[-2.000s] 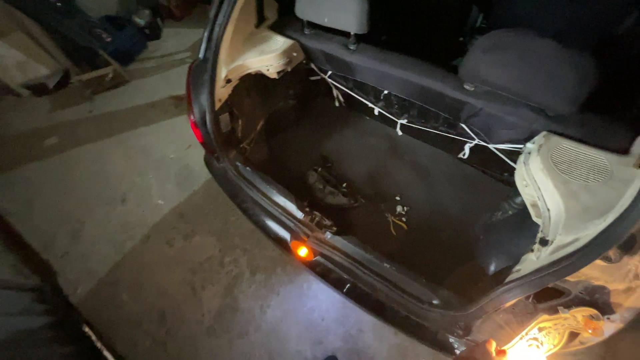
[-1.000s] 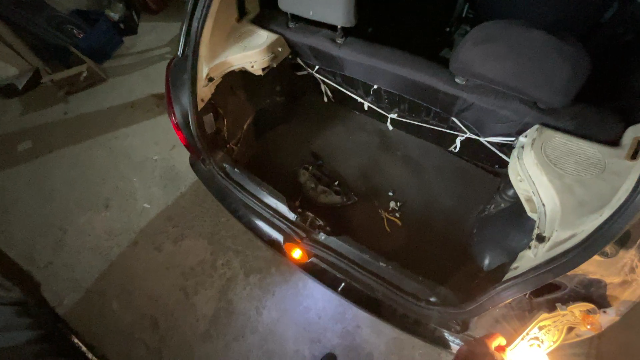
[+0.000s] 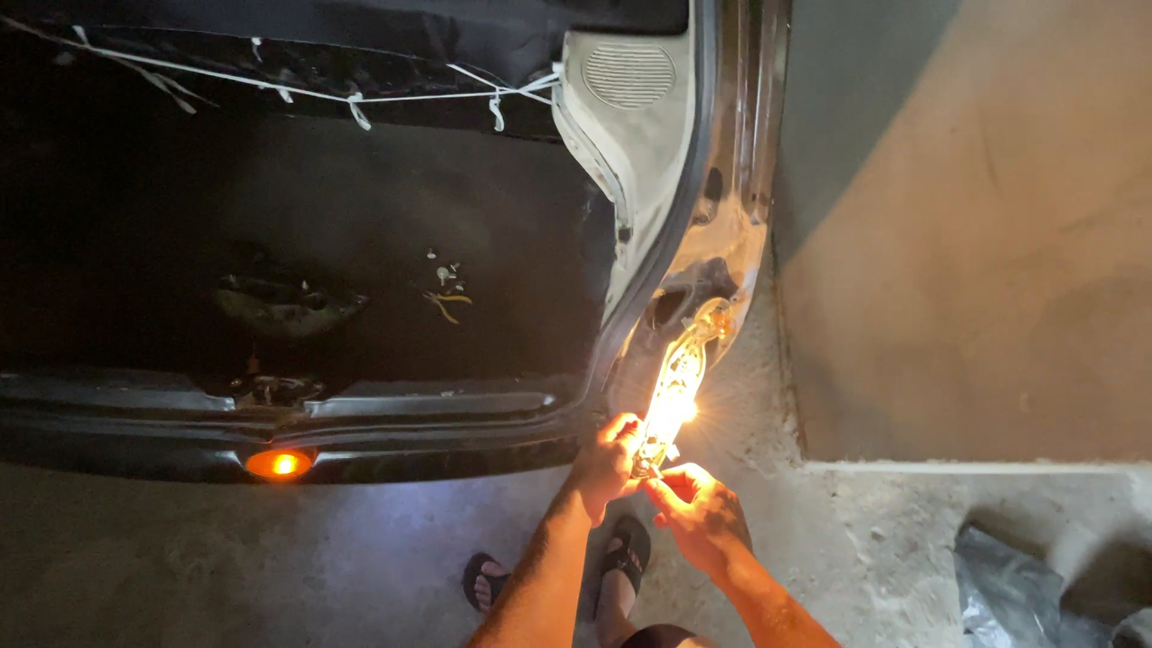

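Observation:
A lit tail light bulb holder point(image 3: 677, 382) glares at the rear right corner of a dark car, beside the open trunk. My left hand point(image 3: 608, 463) grips the lower left edge of this holder. At its bottom end, my right hand point(image 3: 697, 513) has thumb and forefinger pinched together; glare hides whether a small part lies between them. The two hands are close together, fingertips nearly touching. An orange lamp point(image 3: 281, 463) glows on the car's rear edge, left of my hands.
Yellow-handled pliers point(image 3: 446, 304) and small fasteners point(image 3: 445, 274) lie on the trunk floor. White cord point(image 3: 315, 93) spans the trunk's far side. A wall point(image 3: 972, 270) stands to the right of the car, with a plastic bag point(image 3: 1006, 585) on the concrete floor at lower right.
The view has swung right to the car's rear corner. Both hands now show at the lit bulb holder; earlier only a bit of a hand was seen near it, at the frame's bottom edge.

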